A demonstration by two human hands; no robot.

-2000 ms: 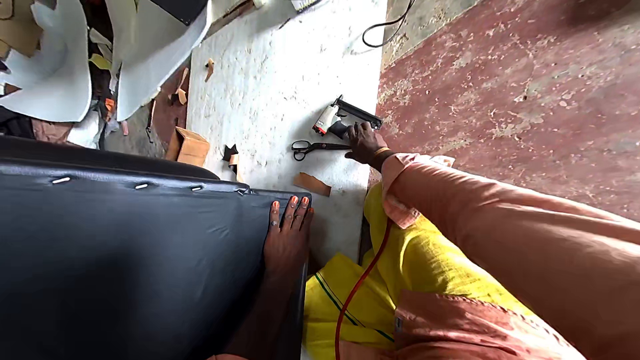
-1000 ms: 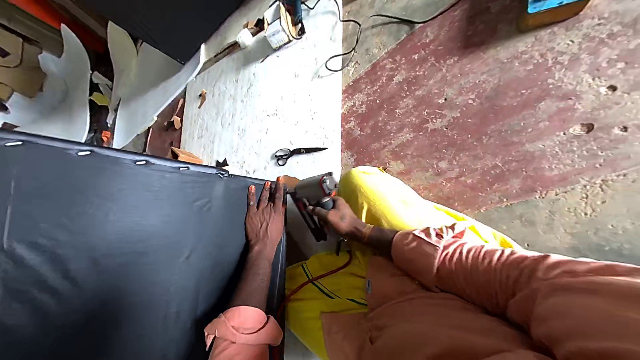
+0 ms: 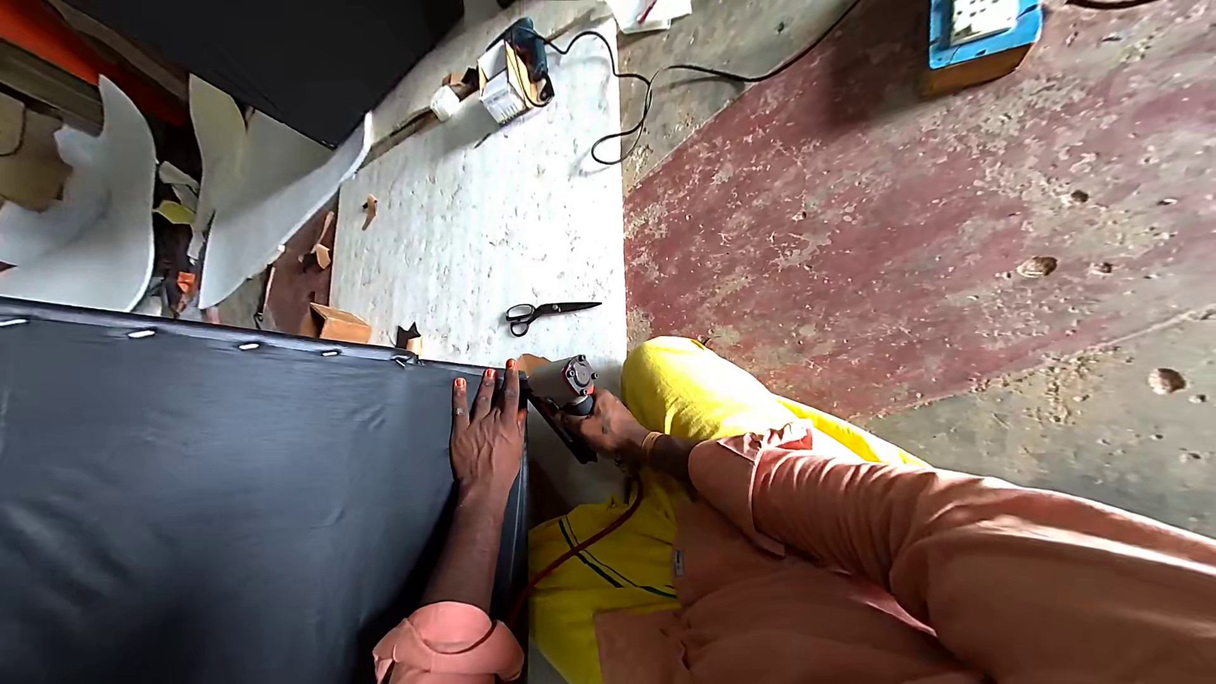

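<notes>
My left hand [image 3: 487, 437] lies flat near the corner of a large panel covered in black sheet material [image 3: 237, 494], its fingers spread slightly toward the stapled edge. Right beside those fingertips, a pneumatic staple gun [image 3: 567, 380] is gripped in my right hand [image 3: 608, 425], its nose at the panel's corner. A red air hose [image 3: 594, 537] runs below it over yellow cloth. Several staples show along the panel's upper edge. Black-handled scissors [image 3: 546, 312] rest on the white work surface [image 3: 475, 228], above the staple gun in view.
An open box [image 3: 505, 90] with a dark power tool and cord stands at the surface's far end. White curved sheets [image 3: 275, 190] and cardboard scraps [image 3: 340, 325] lie at the left. A blue-topped block [image 3: 983, 43] sits on the worn red floor [image 3: 807, 218].
The staple gun lay on the white surface at first, with my right hand reaching to it. My right hand has since brought it to the panel's corner; my left hand remains on the panel.
</notes>
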